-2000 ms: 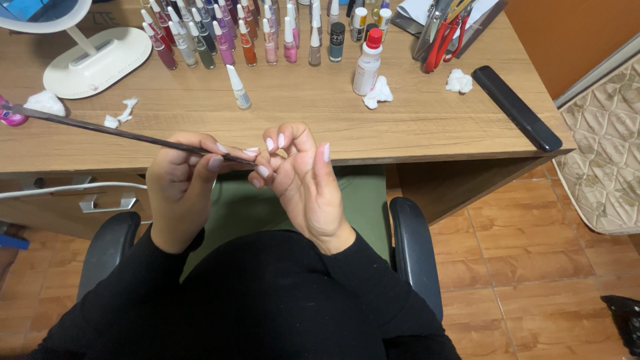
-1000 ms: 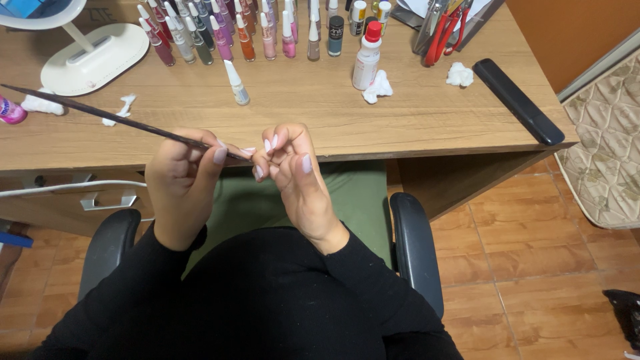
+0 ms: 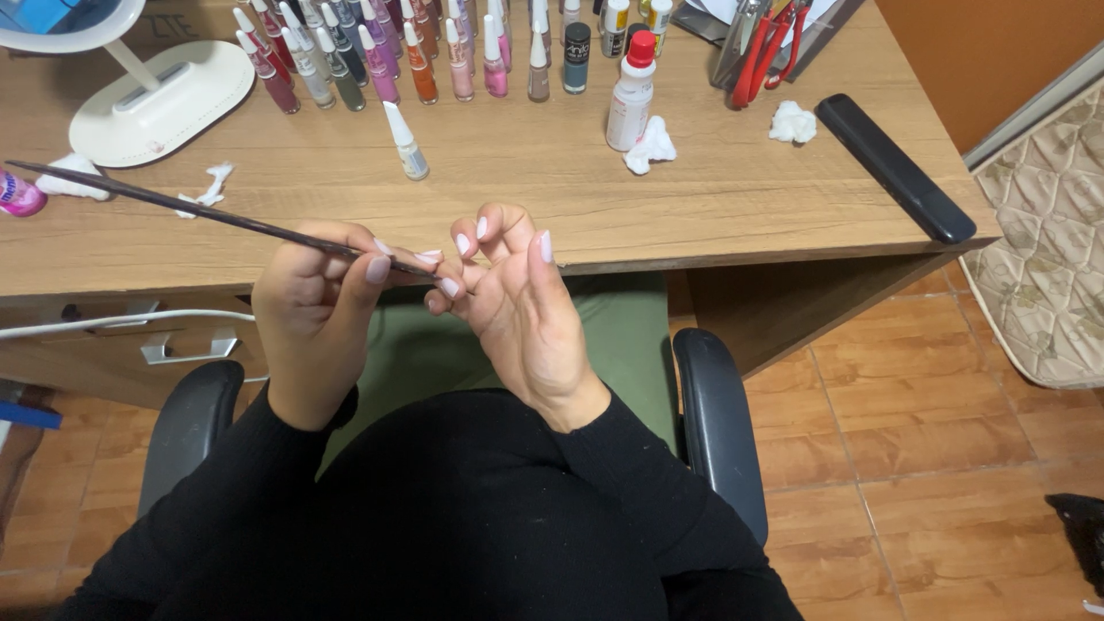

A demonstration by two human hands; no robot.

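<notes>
My left hand (image 3: 319,315) pinches a long thin dark stick (image 3: 216,220) between thumb and fingers. The stick slants from the upper left down to its tip, which meets a fingernail of my right hand (image 3: 530,319). That hand is palm up with its fingers curled and holds nothing that I can see. Pale polish covers the nails of both hands. On the desk beyond them stand a white-capped nail polish bottle (image 3: 405,142) and a white bottle with a red cap (image 3: 631,95), with a cotton piece (image 3: 651,147) against its base.
Rows of nail polish bottles (image 3: 379,65) line the back of the wooden desk (image 3: 517,194). A round mirror's white base (image 3: 164,103) is at left, near cotton scraps (image 3: 207,191). Red-handled scissors (image 3: 763,56), more cotton (image 3: 792,122) and a black elongated case (image 3: 897,168) lie right. Chair armrests (image 3: 720,431) flank me.
The stick's far end has shifted slightly in my left hand. My right hand's fingers and thumb have moved a little, while both hands remain together at the desk's front edge.
</notes>
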